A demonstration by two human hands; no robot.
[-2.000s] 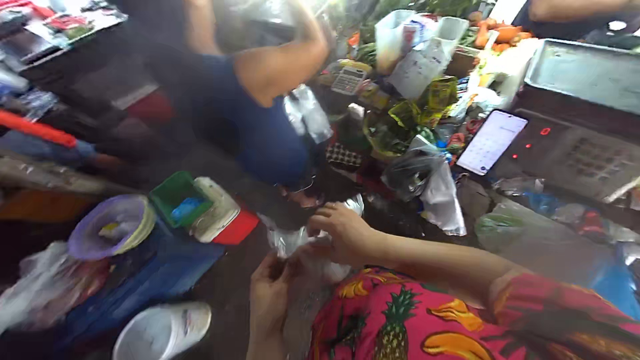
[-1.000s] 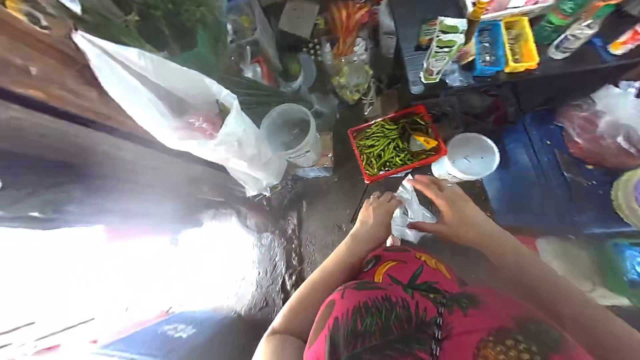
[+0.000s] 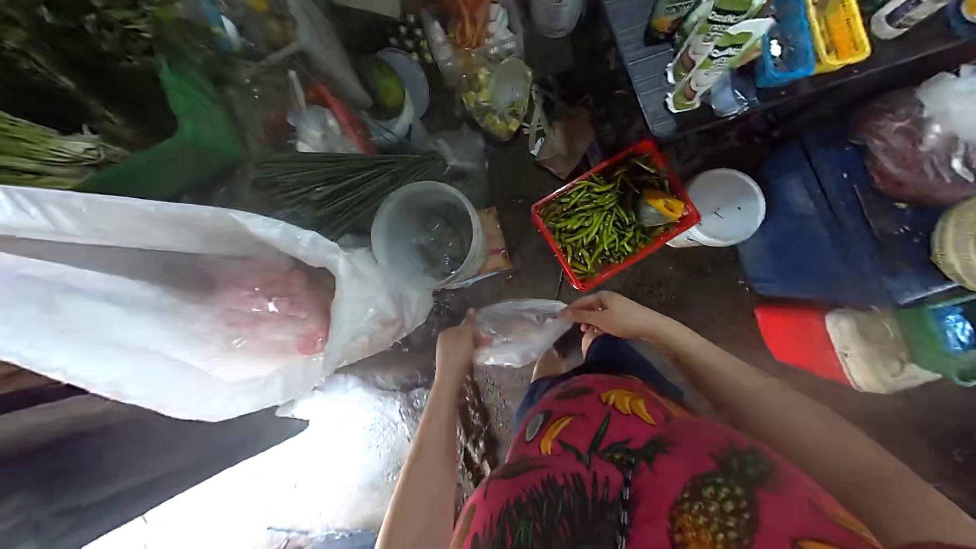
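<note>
A clear plastic bag (image 3: 520,332) is stretched between both hands in front of my body. My left hand (image 3: 456,343) grips its left edge, and my right hand (image 3: 604,314) pinches its upper right corner between thumb and fingers. Just beyond the bag lies a red plastic basket (image 3: 573,273) full of green chili peppers (image 3: 595,225), with a yellow-and-clear item (image 3: 662,207) on top. A white bucket (image 3: 724,206) stands against the basket's right side. Left of the basket is a translucent bucket (image 3: 427,232) with a clear content.
A large white plastic sack (image 3: 152,305) with something pink inside spreads across the left. Long green stalks (image 3: 343,187) lie behind the translucent bucket. A dark table (image 3: 648,84) with packets and small baskets is at upper right. Blue covering (image 3: 831,229) and a red container (image 3: 801,343) lie to the right.
The view has swung far round since the first frame. Since one second ago, my hands have moved apart, and the bunched plastic bag is now spread between them.
</note>
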